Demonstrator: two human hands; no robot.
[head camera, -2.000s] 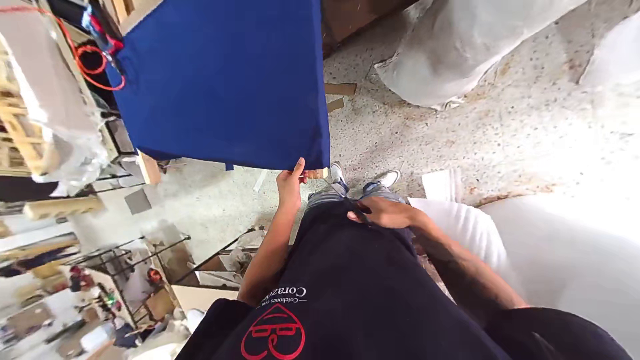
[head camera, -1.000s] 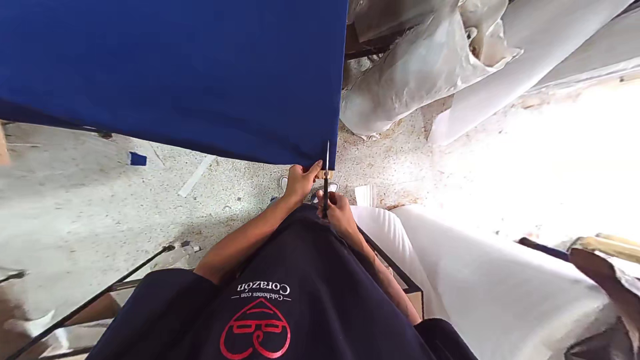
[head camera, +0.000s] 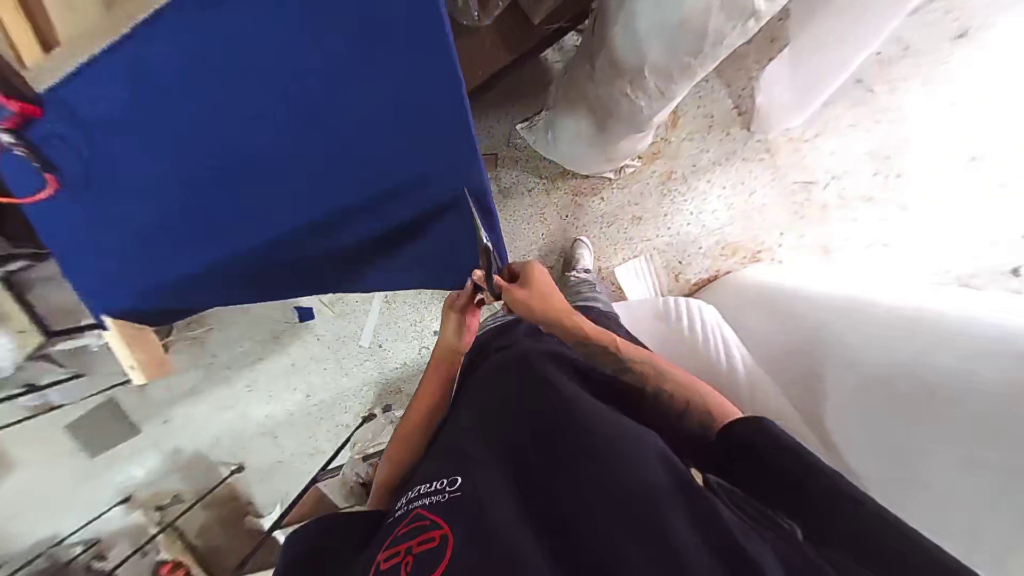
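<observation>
Blue fabric (head camera: 280, 152) is spread over a large flat piece, and its near right corner lies at my hands. Scissors (head camera: 485, 244) rest at this corner with their blades pointing away from me over the cloth. My right hand (head camera: 534, 294) is closed around the scissors' handles. Just to its left, my left hand (head camera: 462, 314) pinches the fabric's corner edge between thumb and fingers. The fingertips of both hands nearly meet, and what lies between them is partly hidden.
A wooden leg or block (head camera: 138, 350) juts from under the blue piece's left corner. Plastic-wrapped bundles (head camera: 612, 88) stand at upper right, a large white wrapped roll (head camera: 896, 384) at right. Thin metal bars (head camera: 320, 472) are at lower left. A red cable (head camera: 44, 188) hangs at the far left.
Two seconds ago my right hand was by my waist, apart from the cloth; one second ago it held the scissors at the corner, where it remains. The view has swung about.
</observation>
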